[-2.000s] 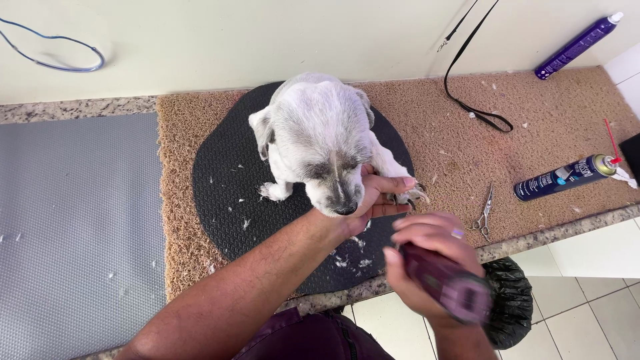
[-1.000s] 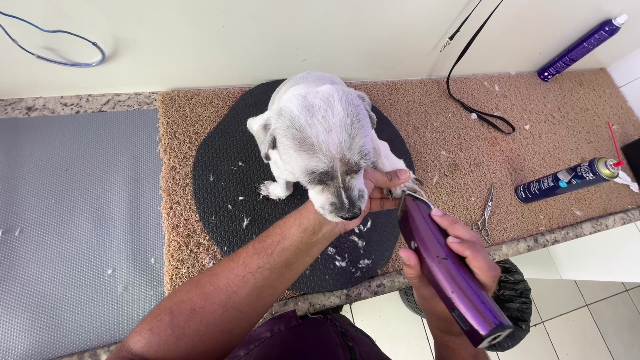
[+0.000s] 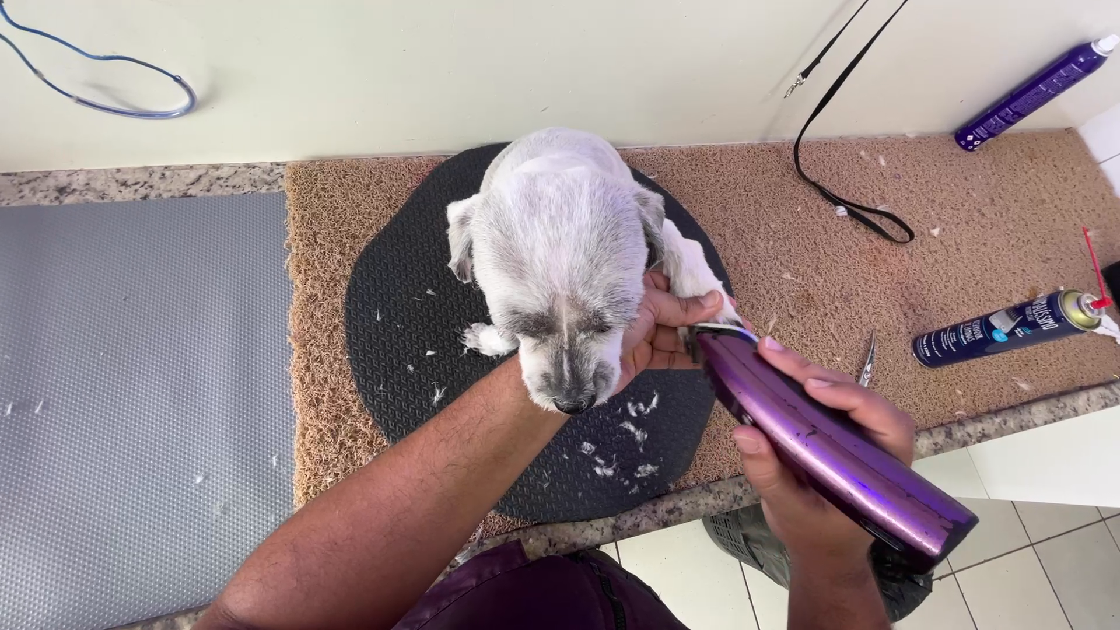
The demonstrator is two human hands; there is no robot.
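A small white and grey dog (image 3: 560,254) is on a black textured rubber mat (image 3: 411,350), its head lowered over my left forearm. My left hand (image 3: 669,324) holds the dog's front paw, at the end of the foreleg (image 3: 696,267) stretched to the right. My right hand (image 3: 822,437) is closed around a purple electric hair clipper (image 3: 822,429), whose blade end is at that paw, close to my left fingertips. The dog's other front paw (image 3: 488,339) rests on the black mat. The held paw is mostly hidden by my fingers and the clipper.
Scissors (image 3: 867,360), a dark blue spray can (image 3: 1002,331) with a red straw, a purple bottle (image 3: 1037,92) and a black leash (image 3: 853,206) are at the right. Hair clippings (image 3: 643,424) dot the mat. A grey mat (image 3: 144,394) lies left; a bin (image 3: 744,534) stands below the granite edge.
The clipper, blurred and away from the paw in the oldest frame, has been turned and brought to the held paw. My left hand stays under the dog's chin area at the paw.
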